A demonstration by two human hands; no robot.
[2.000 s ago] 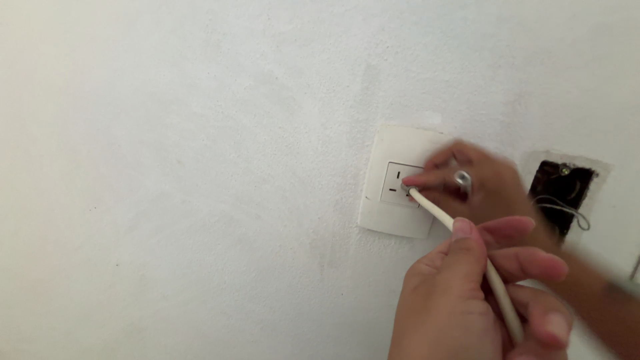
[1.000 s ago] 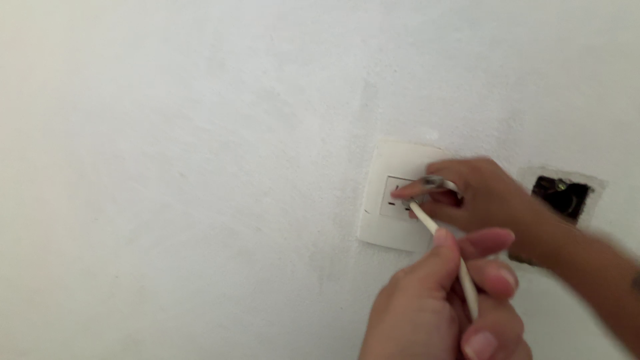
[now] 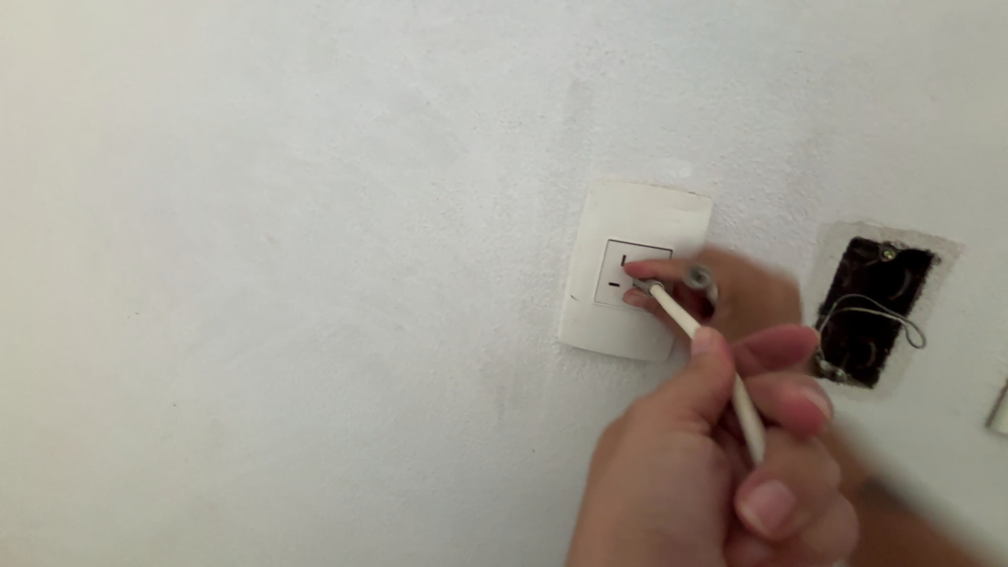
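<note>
A white wall socket plate (image 3: pixel 630 213) with a slotted square insert (image 3: pixel 613 272) is on the wall right of centre. My left hand (image 3: pixel 709 441), palm up in the foreground, holds a slender off-white rod or cable (image 3: pixel 676 309) between thumb and fingers. Its small grey tip (image 3: pixel 647 285) is at the insert's right part. My right hand (image 3: pixel 732 291), blurred and with a ring-like metal piece on a finger, reaches in from the right behind the left. Its fingertips close around the tip at the socket. The exact contact behind them is hidden.
An uncovered wall box (image 3: pixel 874 315), dark inside, with screws and a loop of thin wire (image 3: pixel 866 309), is to the right of the plate. Part of another white plate (image 3: pixel 1002 413) shows at the right edge. The painted wall (image 3: pixel 315 276) is rough.
My right fingers have shifted about the rod's tip. My left hand keeps its hold on the rod or cable, whose tip stays at the socket insert.
</note>
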